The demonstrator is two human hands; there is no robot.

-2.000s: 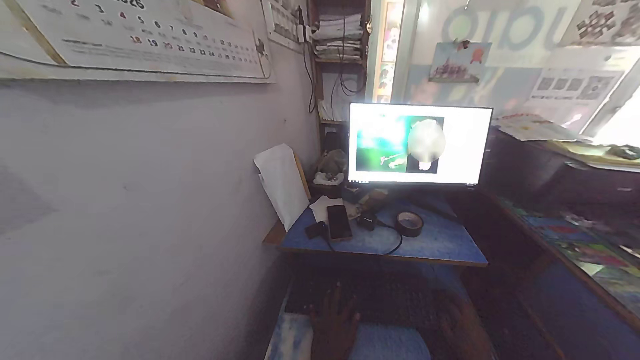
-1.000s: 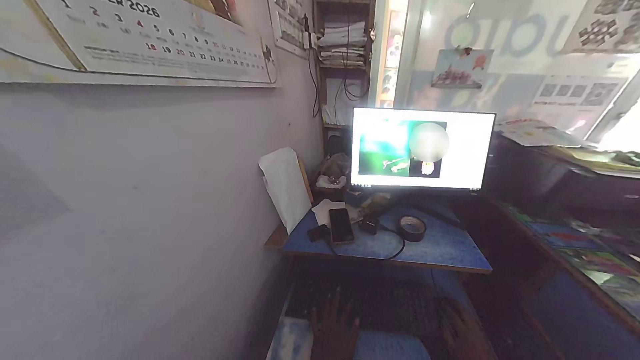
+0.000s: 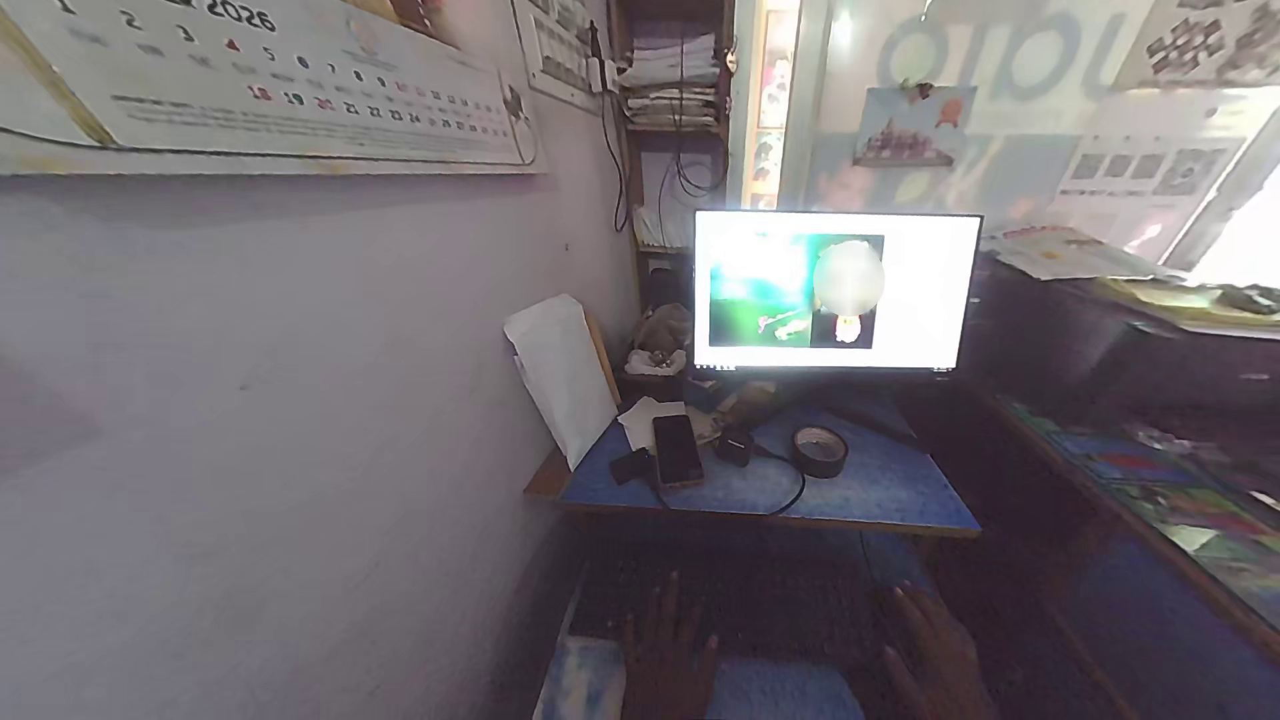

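My left hand (image 3: 668, 650) lies palm down with fingers spread on the left part of a dark keyboard (image 3: 770, 600), on a blue tray below the desktop. Right of the keyboard, my right hand (image 3: 932, 650) is low and slightly curled; shadow hides whether anything, such as a mouse, is under it. A monitor (image 3: 920, 290) stands lit at the back of the blue desk (image 3: 880, 495), showing a picture on a white page. In front of it lie a smartphone (image 3: 678, 450), a black charger (image 3: 735, 447) with a cable, and a roll of black tape (image 3: 819, 452).
A white envelope or folder (image 3: 565, 380) leans on the left wall. Behind the desk, shelves hold stacked papers (image 3: 672, 65). A wall calendar (image 3: 300, 90) hangs at upper left. On the right are a dark machine or cabinet with papers on top (image 3: 1080, 252) and a glass-topped counter (image 3: 1160, 490).
My right hand has shifted slightly, its fingers now showing more clearly beside the keyboard. My left hand stays on the keyboard's left part.
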